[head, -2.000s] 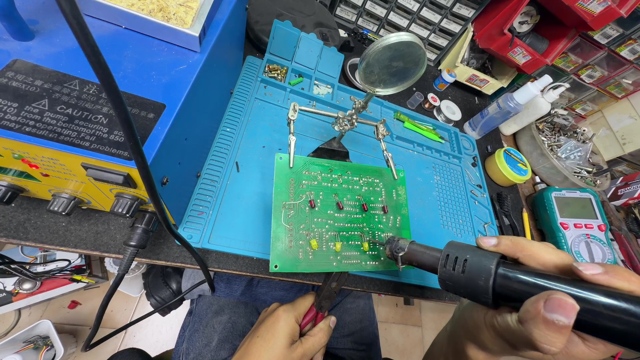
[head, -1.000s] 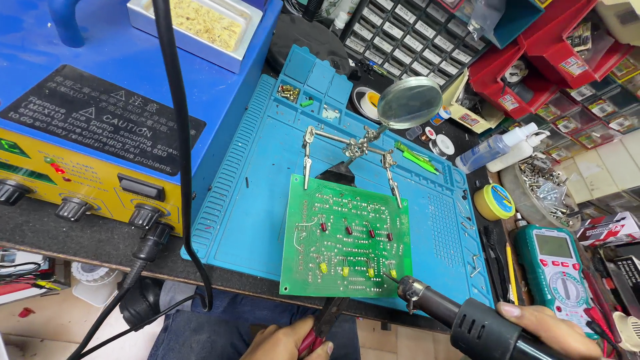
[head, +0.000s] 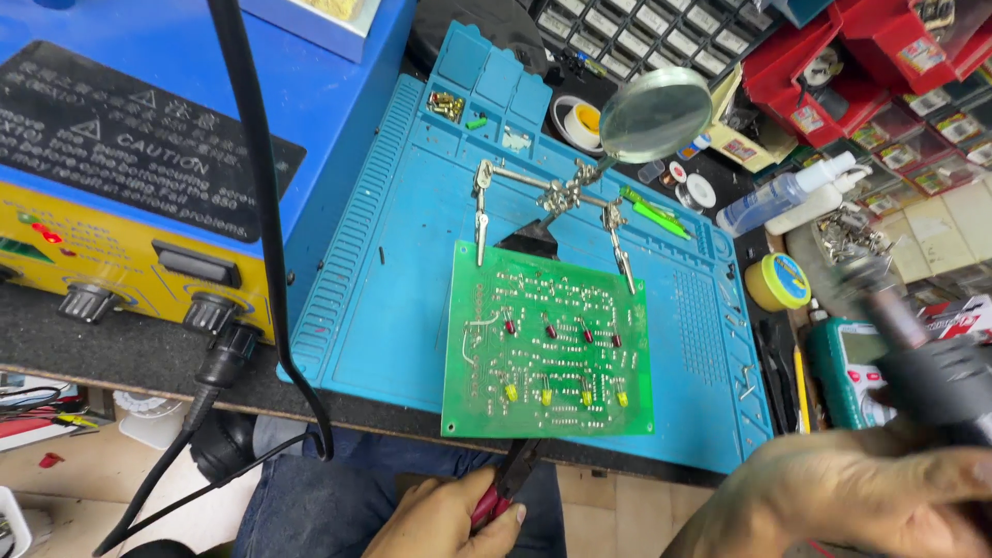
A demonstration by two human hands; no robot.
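Observation:
Two alligator clips of a helping-hands stand (head: pixel 554 194) hold a green circuit board (head: pixel 546 356) by its top edge, over a blue silicone work mat (head: pixel 395 310). Red LEDs (head: pixel 587 332) and yellow LEDs (head: pixel 547 397) stick out of its face. Below the board's lower edge, my left hand (head: pixel 449 515) grips red-handled pliers (head: pixel 504 487), whose jaw tips are hidden behind the board. At the lower right, my right hand (head: pixel 837 496) is wrapped round a black hot-air handpiece (head: pixel 930 372), blurred, its nozzle up and away from the board.
A blue and yellow rework station (head: pixel 132 256) stands at the left, its black cable (head: pixel 260 155) hanging in front. A magnifying lens (head: pixel 656 115) rises behind the stand. At the right are a multimeter (head: pixel 845 372), a yellow tub (head: pixel 777 282), bottles (head: pixel 783 194) and red bins (head: pixel 806 70).
My right hand has lifted the hot-air handpiece away from the board's lower right corner, up and to the right. My left hand still holds the pliers below the board.

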